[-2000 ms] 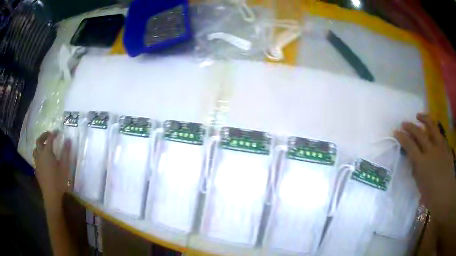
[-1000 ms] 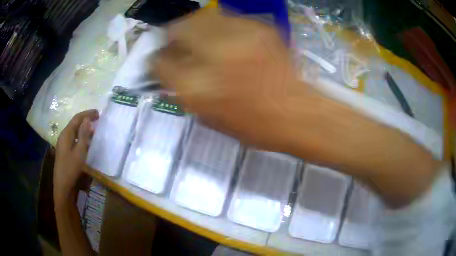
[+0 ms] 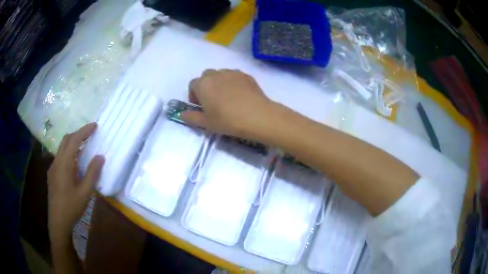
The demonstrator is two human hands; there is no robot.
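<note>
Flat white shells (image 3: 166, 171) lie in a slanting row in front of me. My right hand (image 3: 222, 101) reaches across from the right. Its thumb and fingers are closed on the green circuit board (image 3: 175, 111) at the top end of the leftmost flat shell. My forearm covers the board ends of the shells further right. A thicker ribbed white block, like stacked shells (image 3: 120, 134), stands at the row's left end. My left hand (image 3: 75, 171) holds its left edge, thumb on the near part and fingers further up. Thin white straps (image 3: 200, 160) lie between shells.
A blue tray (image 3: 321, 35) of grey screws is at the far side. Right of it lies a clear bag with white straps (image 3: 382, 96), then a dark flat bar (image 3: 428, 126). A black flat object (image 3: 195, 12) and white crumpled material (image 3: 139, 24) lie far left. A brown carton (image 3: 115, 235) is below the edge.
My right hand has moved down from the far side onto the leftmost flat shell's board end. The ribbed block now stands at the left end, beside my left hand. The blue tray is uncovered.
</note>
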